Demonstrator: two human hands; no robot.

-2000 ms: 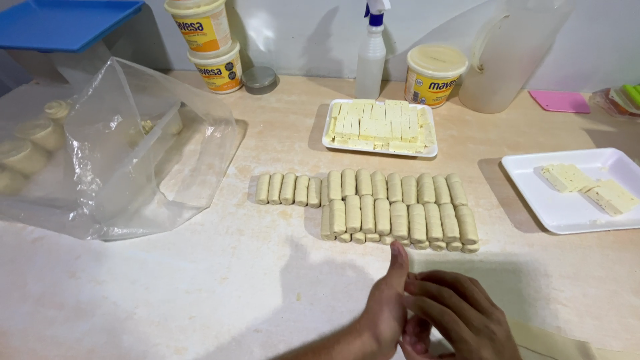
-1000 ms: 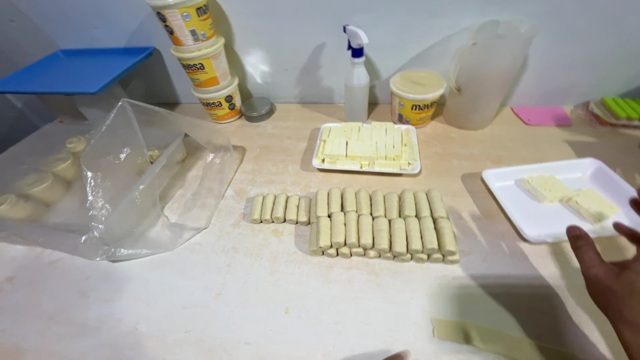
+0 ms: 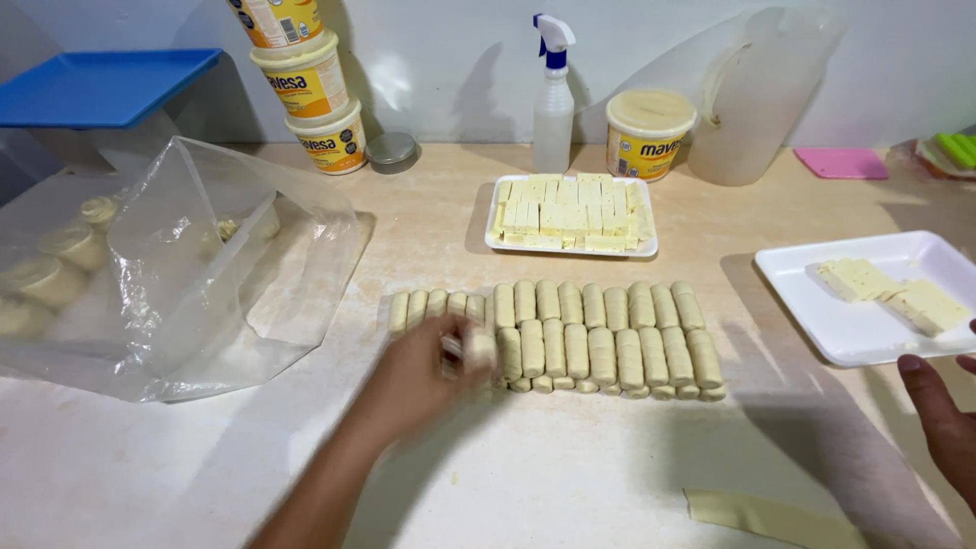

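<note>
Blurred by motion, my left hand [image 3: 427, 381] is at the left end of the stacked dough-wrapped sticks [image 3: 602, 354], its fingers closed around a pale dough roll [image 3: 479, 345]. A shorter row of the same rolls [image 3: 418, 309] lies just behind that hand, partly hidden by it. At the right edge my right hand [image 3: 942, 423] is partly out of view, fingers apart, by the near rim of a white foam tray [image 3: 831, 335] with white cheese pieces [image 3: 926, 305]. A flat dough strip [image 3: 770, 518] lies at the near right. Behind the rolls stands a foam tray of cut cheese sticks [image 3: 564, 210].
Clear plastic [image 3: 191, 305] covers coiled dough pieces [image 3: 46, 282] at left, beneath a blue tray [image 3: 107, 84]. Along the wall stand stacked margarine tubs [image 3: 328, 141], a round metal tin [image 3: 392, 152], a spray bottle [image 3: 553, 114], another tub [image 3: 648, 141], a plastic jug [image 3: 751, 114] and a pink scraper [image 3: 841, 162].
My hands were together in front of the rolls two seconds ago. They have parted: my right hand moved to the cheese tray, and my left hand has come to the left end of the stack.
</note>
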